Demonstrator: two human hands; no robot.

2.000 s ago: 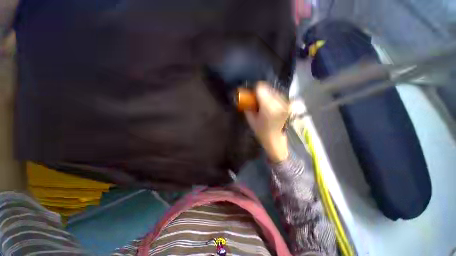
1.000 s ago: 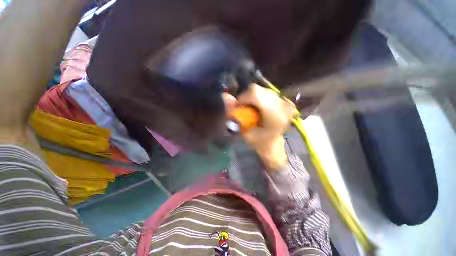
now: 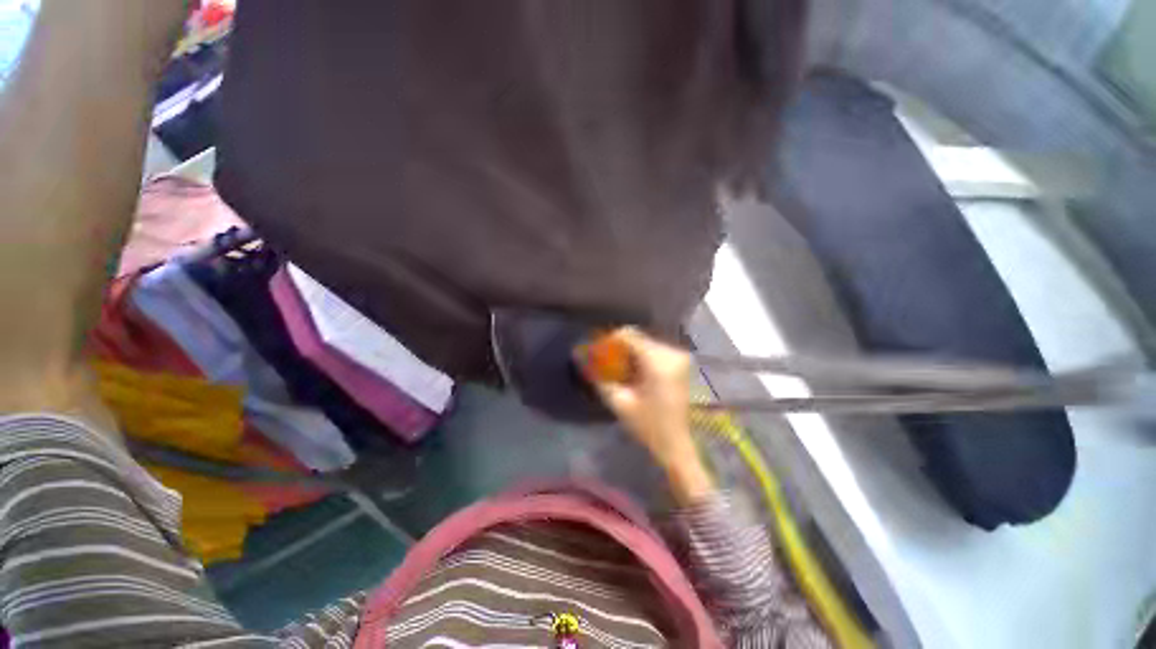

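Note:
A large dark brown garment (image 3: 507,152) hangs in front of me and fills the upper middle. My right hand (image 3: 653,393) is closed around the orange handle of the steam iron (image 3: 545,368). The iron's dark body is at the garment's lower edge, slightly blurred; I cannot tell whether it touches the cloth. My left forearm rises along the left edge of the picture. My left hand is out of the picture, beyond the top edge.
A navy sleeve buck (image 3: 938,304) lies over the white ironing table (image 3: 1090,317) at right. Grey hoses (image 3: 887,380) cross it; a yellow steam hose (image 3: 773,507) trails down. Mixed-colour garments (image 3: 203,393) hang at left above the green floor (image 3: 298,552).
The iron and my right hand have moved down to the garment's lower edge. My left forearm has come into view since the oldest frame. More hanging garments show at left.

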